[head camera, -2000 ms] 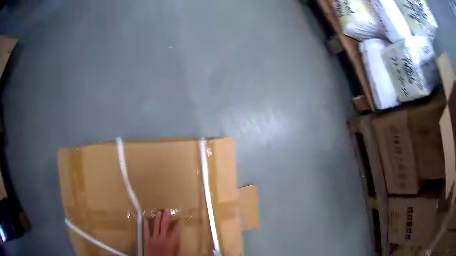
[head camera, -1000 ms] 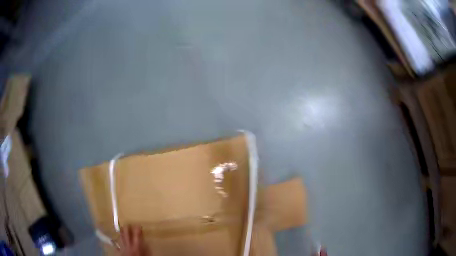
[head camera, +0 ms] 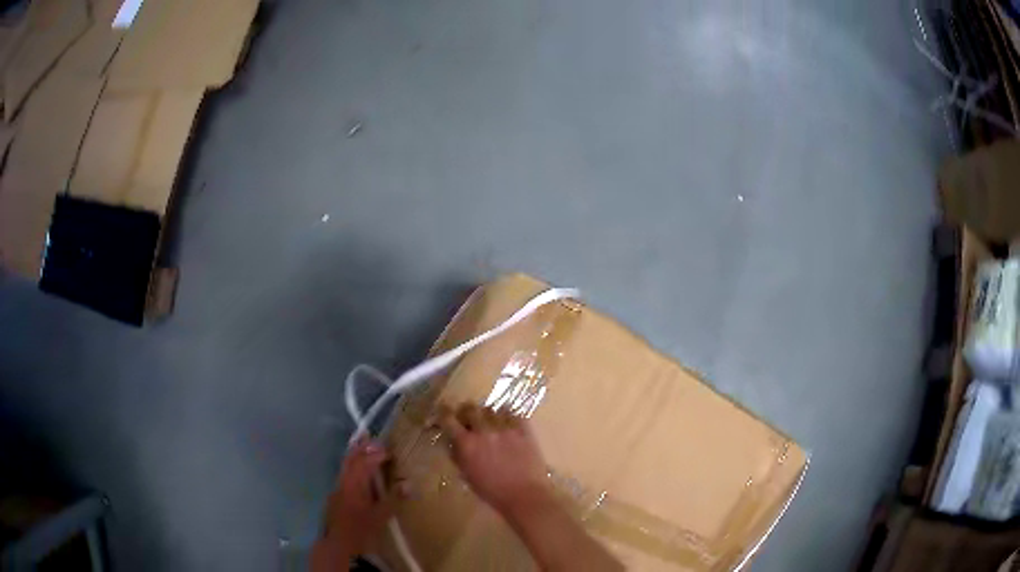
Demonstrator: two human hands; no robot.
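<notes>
A taped brown carton (head camera: 660,425) lies on the floor at the lower middle, turned at an angle and cut off by the bottom edge. Shiny clear-brown tape (head camera: 520,383) runs over its left part. A white strap (head camera: 470,344) crosses its upper left corner and forms a loose loop beside it. My left hand (head camera: 360,492) is closed on the strap at the carton's left side. My right hand (head camera: 492,449) is on the carton by the shiny tape, fingers curled; whether it holds anything is unclear. Another stretch of white strap (head camera: 786,508) shows along the carton's right edge.
Flattened cardboard (head camera: 134,123) lies at the upper left, with a black square sheet (head camera: 101,257) on it. White wrapped packs (head camera: 984,447) and cartons stand along the right edge. A grey frame-like object (head camera: 67,531) is at the lower left. Small scraps lie on the grey floor.
The carton now lies at a different angle in view. The strap at its left end is slack and looped, with my left hand on it. My right hand has come onto the carton from the lower edge.
</notes>
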